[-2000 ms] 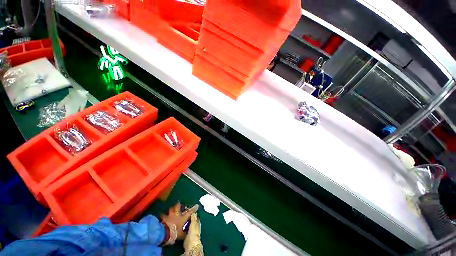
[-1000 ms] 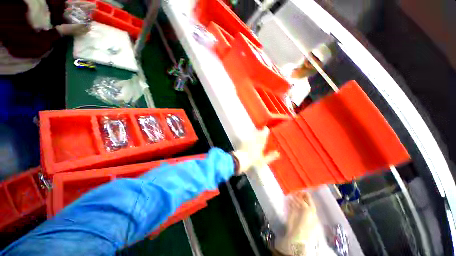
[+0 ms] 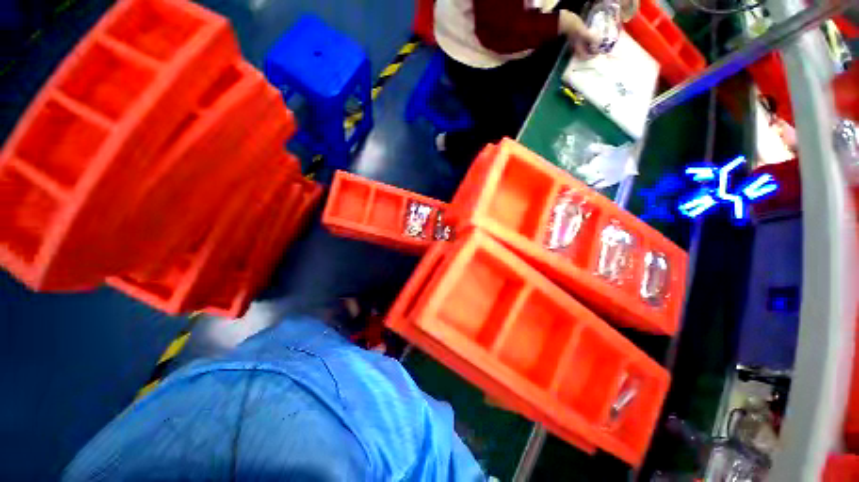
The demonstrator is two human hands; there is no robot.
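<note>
Neither of my hands is in view; only my blue sleeve or shoulder shows at the bottom. An orange-red foam tray (image 3: 549,343) lies nearest on the green bench, with one small shiny piece in its end pocket and its other pockets empty. Beside it, another foam tray (image 3: 585,220) holds shiny bagged workpieces (image 3: 616,251) in three pockets, and one pocket is empty. A smaller-looking tray (image 3: 375,211) behind them also holds shiny bundles. What my hands hold or touch is hidden.
A tall stack of orange-red trays (image 3: 174,155) stands at left. Blue stools (image 3: 318,71) stand on the blue floor. A person in dark red (image 3: 507,26) handles a shiny bag by a white pad (image 3: 617,80). The dark green conveyor runs at right.
The view has swung left and down toward the floor. The reaching arm and both gloved hands at the tray stack on the white shelf have left the picture. The floor stack and stools now show.
</note>
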